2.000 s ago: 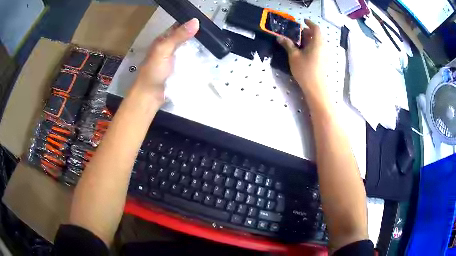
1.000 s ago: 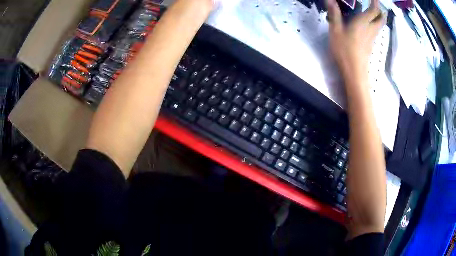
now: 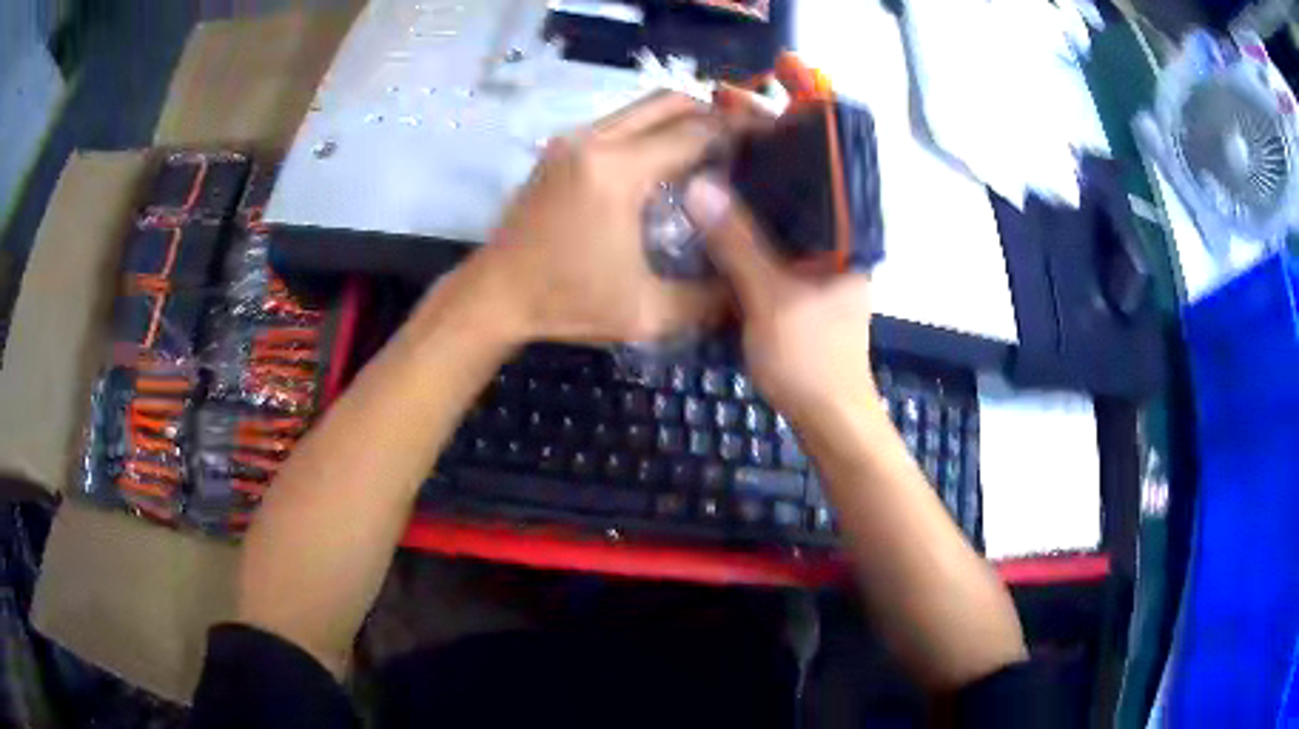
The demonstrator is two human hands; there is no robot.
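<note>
A black handheld unit with an orange edge point(image 3: 805, 178) is held up above the keyboard point(image 3: 627, 442). My right hand point(image 3: 798, 313) grips it from below, with the thumb pointing left. My left hand point(image 3: 606, 214) is beside it, fingers curled around a crinkled clear poly bag point(image 3: 673, 235) that shows between the hands. Both hands are blurred. Whether the bag still touches the unit cannot be told. A bright orange piece point(image 3: 798, 79) shows at the unit's top.
The perforated plate point(image 3: 413, 128) lies behind the hands, with black pieces at its back. An open carton point(image 3: 71, 313) of bagged units is at left. White papers point(image 3: 997, 86), a fan point(image 3: 1232, 143) and a blue bin point(image 3: 1254, 499) are at right.
My hands have come together above the keyboard from their separate places over the plate. The orange-edged unit is now raised in my right hand. The view has shifted.
</note>
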